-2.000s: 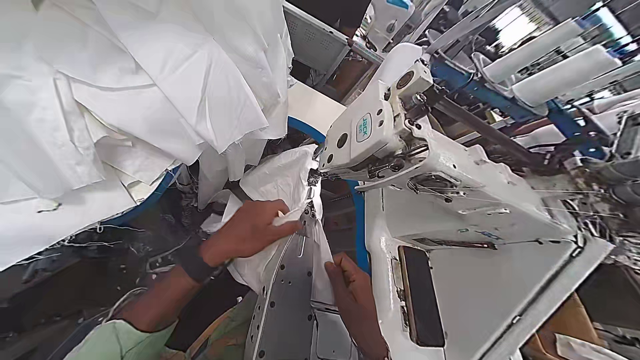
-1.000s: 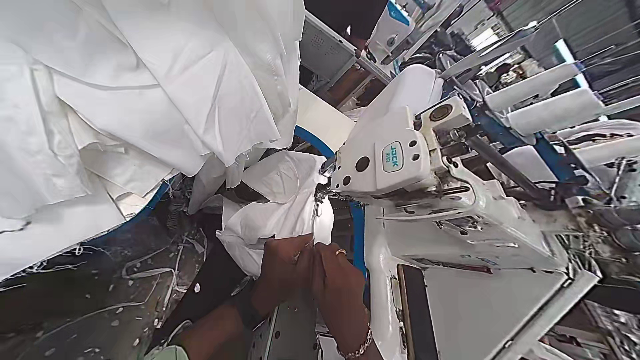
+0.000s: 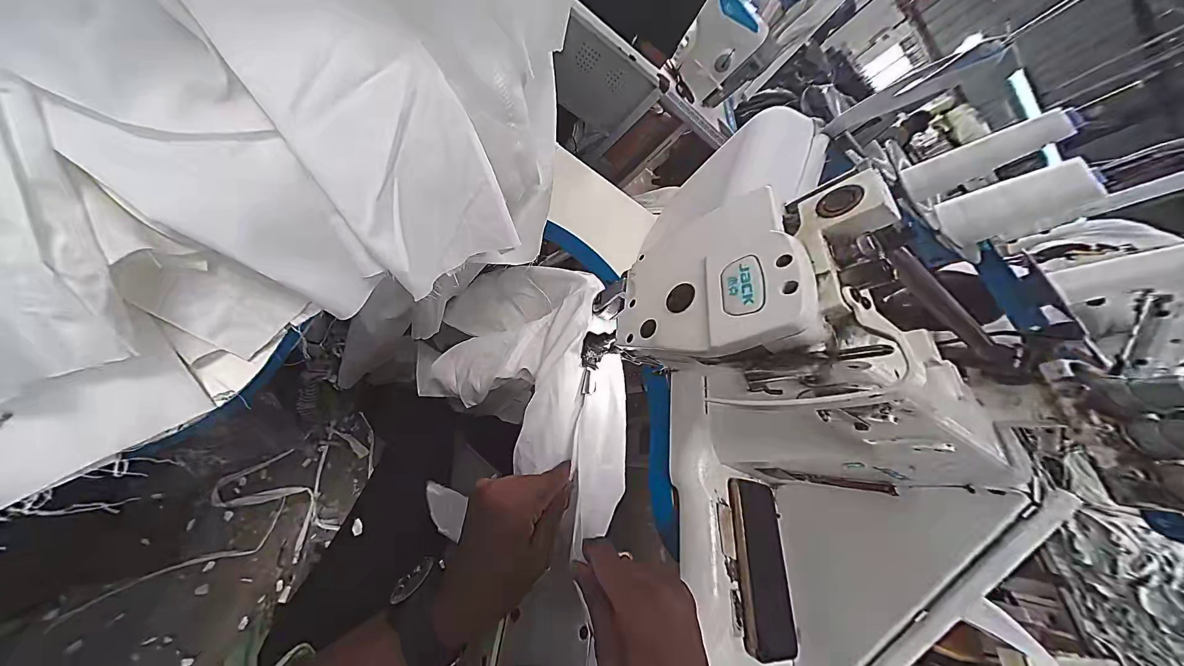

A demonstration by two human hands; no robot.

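Note:
A white Jack sewing machine (image 3: 721,277) has its needle area lit, with white fabric (image 3: 555,407) running from under the presser foot down towards me. My left hand (image 3: 513,536), with a watch at the wrist, pinches the fabric's left edge between thumb and fingers. Lower and to the right, my right hand (image 3: 638,601) grips the fabric's near end, a ring on one finger. Beneath both hands lies the machine's narrow metal arm (image 3: 546,624), partly covered by them.
A large heap of white fabric (image 3: 277,148) fills the upper left, over a blue-edged table (image 3: 606,208). White thread cones (image 3: 1017,203) stand at the upper right. Scraps and loose threads litter the floor (image 3: 203,555) at lower left. Another machine (image 3: 721,46) stands behind.
My hands, close together a second ago, are now a little apart and farther down from the needle. A longer stretch of fabric shows between needle and hands.

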